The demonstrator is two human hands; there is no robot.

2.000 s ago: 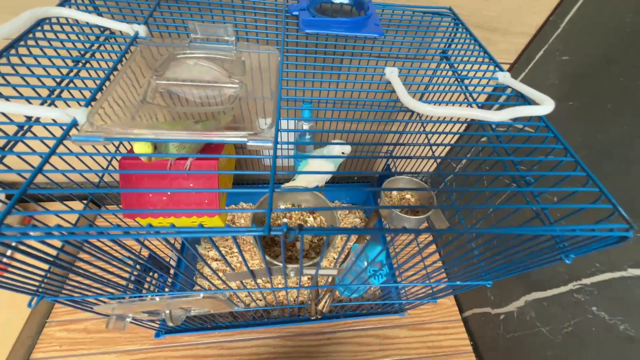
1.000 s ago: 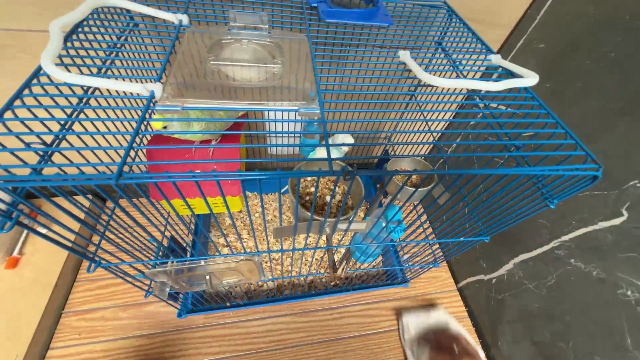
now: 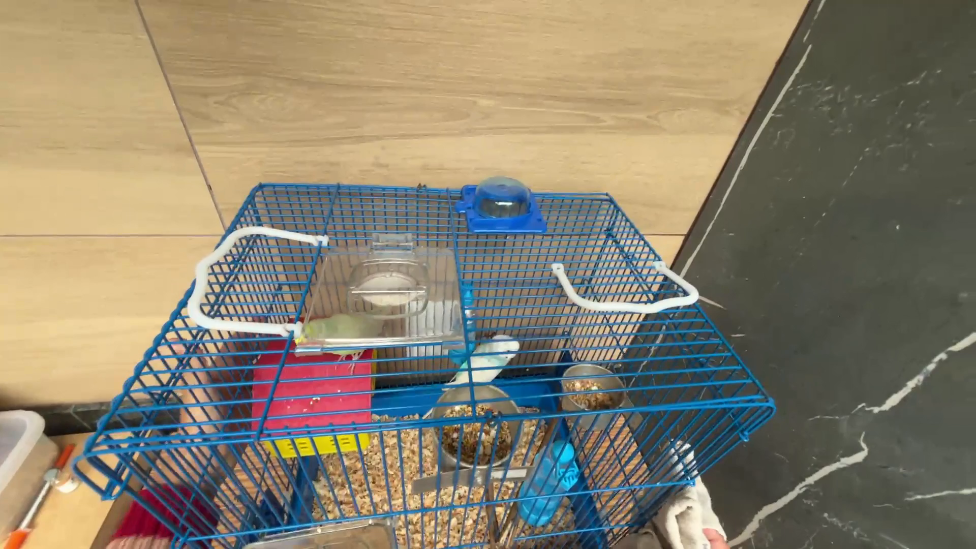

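Note:
A blue wire birdcage (image 3: pixel 488 415) holds a green-yellow budgerigar (image 3: pixel 339 328) above a red and yellow plastic house (image 3: pixel 313 389), and a white-blue budgerigar (image 3: pixel 494 357) by a metal bowl of seed (image 3: pixel 476 438). Behind the bars at the cage's left side shows my left hand (image 3: pixel 200 404), blurred, with a red cuff (image 3: pixel 164 512) below it; its fingers are mostly hidden. Low at the right side, my right hand (image 3: pixel 715 538) grips a whitish cloth (image 3: pixel 685 511) against or close to the cage; only a small part of the hand shows.
Two white handles, left (image 3: pixel 202 286) and right (image 3: pixel 633 306), stand on the cage top. A blue plastic holder with a clear dome (image 3: pixel 502 206) is at the back edge. Wood-look panels (image 3: pixel 457 91) rise behind; a dark veined surface (image 3: pixel 839 305) lies right. A plastic container (image 3: pixel 19 450) is at far left.
Both hands have come to the cage's sides; one second ago only a blurred hand with cloth showed at the lower right. The view has shifted, showing more wall behind the cage.

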